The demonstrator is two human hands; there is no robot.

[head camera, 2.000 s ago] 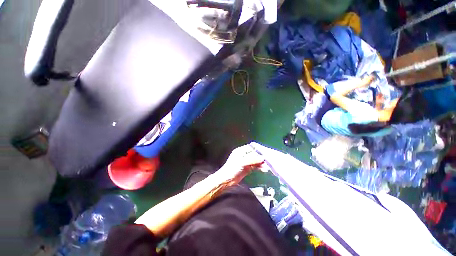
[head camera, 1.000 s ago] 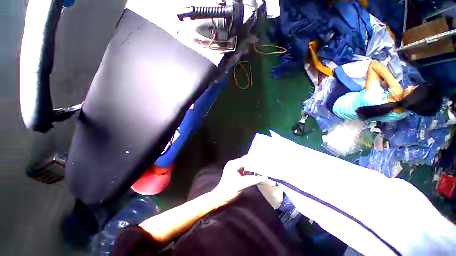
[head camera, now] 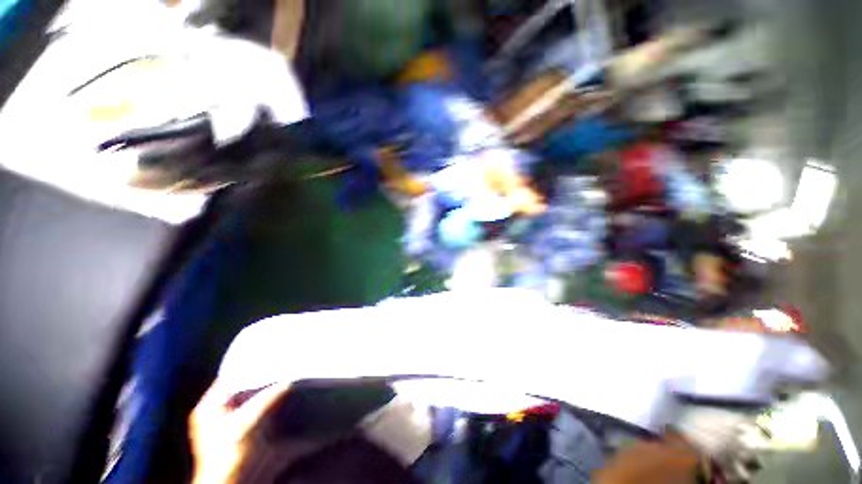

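A long garment, glaring white with a dark edge line (head camera: 491, 345), is stretched across the lower middle of the view. My left hand (head camera: 232, 421), bare, is shut on its left end, thumb on the cloth. My right hand cannot be made out; the garment's right end is blurred and white. The steam iron (head camera: 170, 146) rests on a white cloth (head camera: 71, 123) on the ironing board (head camera: 76, 250) at left, and no hand is on it.
Blue cloth (head camera: 170, 331) hangs under the board's edge. Beyond the green floor (head camera: 321, 246) are blurred blue garment heaps (head camera: 378, 123) and a person in light blue (head camera: 460, 227). A blurred brown shape (head camera: 652, 463) is at the bottom right.
The view has swung right, so the board and iron have shifted left. The garment now lies nearly level across the view, and my left hand, still gripping it, appears further left and lower.
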